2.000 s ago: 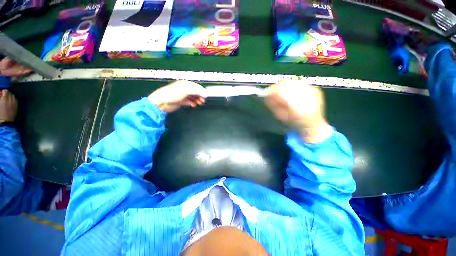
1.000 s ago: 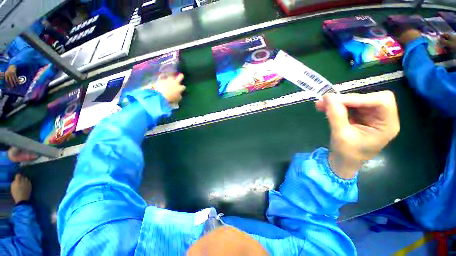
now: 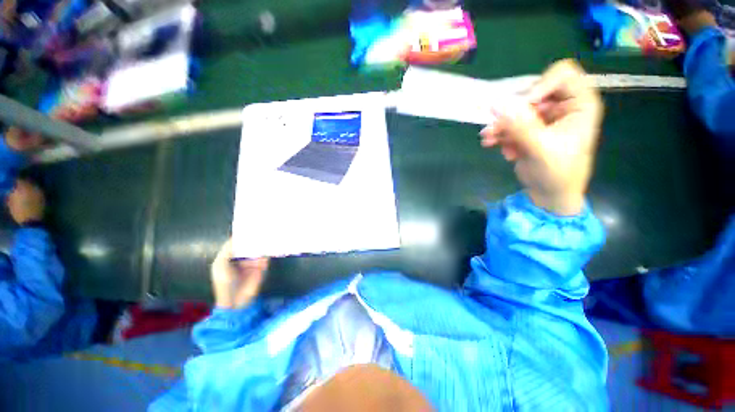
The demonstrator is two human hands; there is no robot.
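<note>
A retail box (image 3: pixel 314 209) lies with its white face up, showing a dark open device picture, over the worktop in front of me. My left hand (image 3: pixel 235 279) holds it at its near left corner, with part of the fingers hidden under the box. My right hand (image 3: pixel 552 121) is raised to the right of the box and holds a white label strip (image 3: pixel 443 95) at the fingertips. The strip's left end is close to the box's far right corner; I cannot tell if they touch. No print is readable on the blurred strip.
Multicoloured boxes (image 3: pixel 415 39) and a white-faced box (image 3: pixel 149 60) lie on the green conveyor belt (image 3: pixel 278 48) beyond the pale side rail (image 3: pixel 181 125). Other people's hands (image 3: pixel 26 201) and blue sleeves (image 3: pixel 709 72) are at both sides. A red stool (image 3: pixel 685 366) stands at lower right.
My left hand has come back from the belt and now holds a white-faced box over the worktop. My right hand has risen slightly, still with the strip. The view has turned.
</note>
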